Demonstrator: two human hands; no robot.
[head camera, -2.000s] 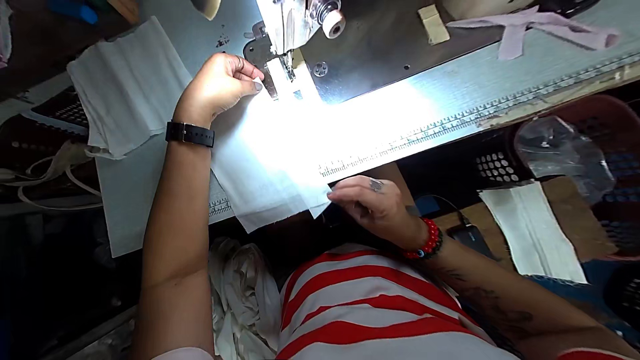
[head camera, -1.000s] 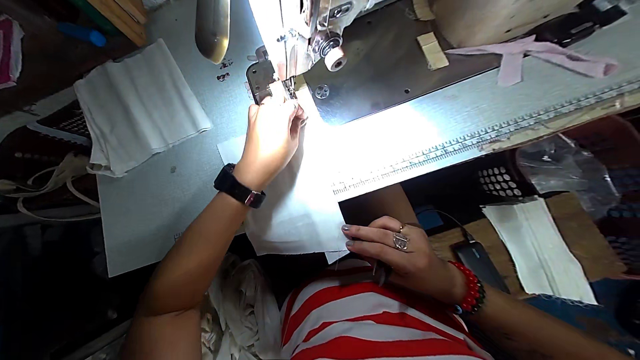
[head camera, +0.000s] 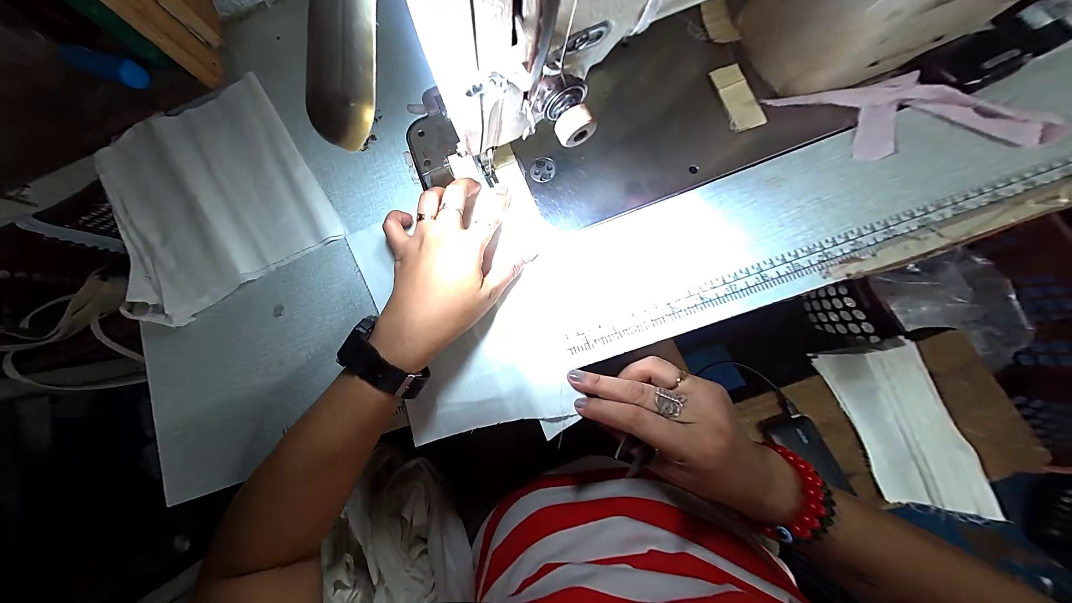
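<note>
My left hand lies palm down on a white cloth piece, fingers spread, fingertips just in front of the presser foot of a sewing machine. The cloth runs from the foot to the table's front edge, partly washed out by the lamp. Beyond that edge is my right hand, its index and middle fingertips beside the cloth's near corner. A small metal tool, mostly hidden, sits under its curled fingers; its kind cannot be told. A thin thread hangs near these fingertips.
Folded white cloths lie on the table at left. A measuring scale runs along the front edge. A pink fabric strip lies at back right. Below right are a white cloth strip, a clear plastic bag and a black device.
My left hand has gone from beside the needle area, with fingers bunched, to lying spread on the cloth. The cloth's near end has shifted right since the earliest frame.
</note>
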